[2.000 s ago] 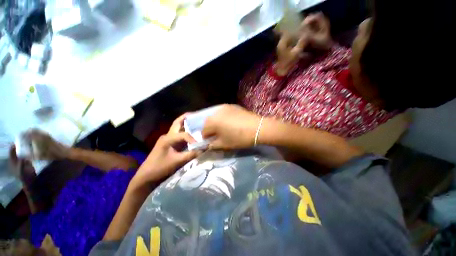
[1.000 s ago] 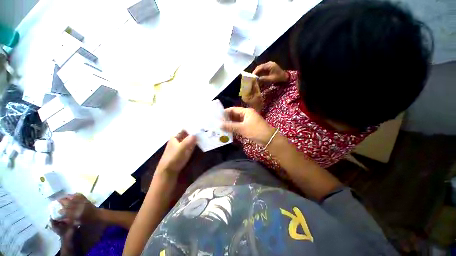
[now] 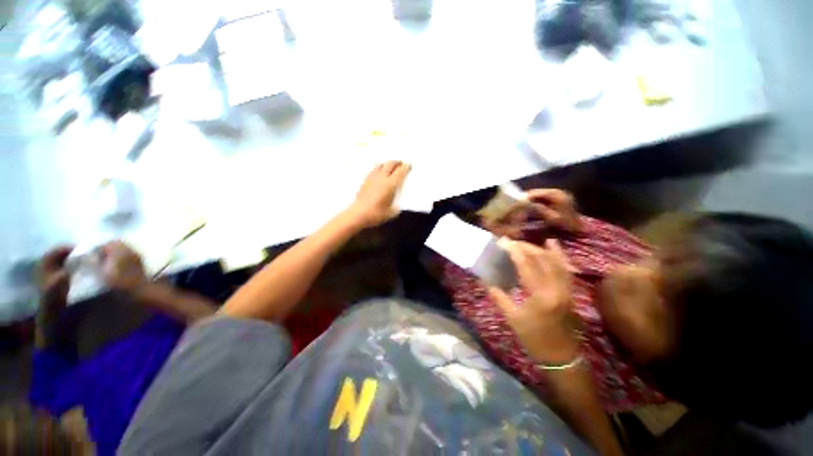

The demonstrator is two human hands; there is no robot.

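A small white carton is in my right hand, held by its right end, tilted, in front of the table's dark edge. My left hand is stretched out to the front edge of the white table. A white piece lies right against its fingers. Glare and blur hide whether my left hand grips it.
A person in a red patterned top is close on the right, hands on a small pale item. A person in purple works at left. White boxes and dark bundles lie on the table.
My hands held a white carton with a gold seal together; now they are apart. My left hand has moved out to the table, my right hand has moved right with a carton. The view has turned.
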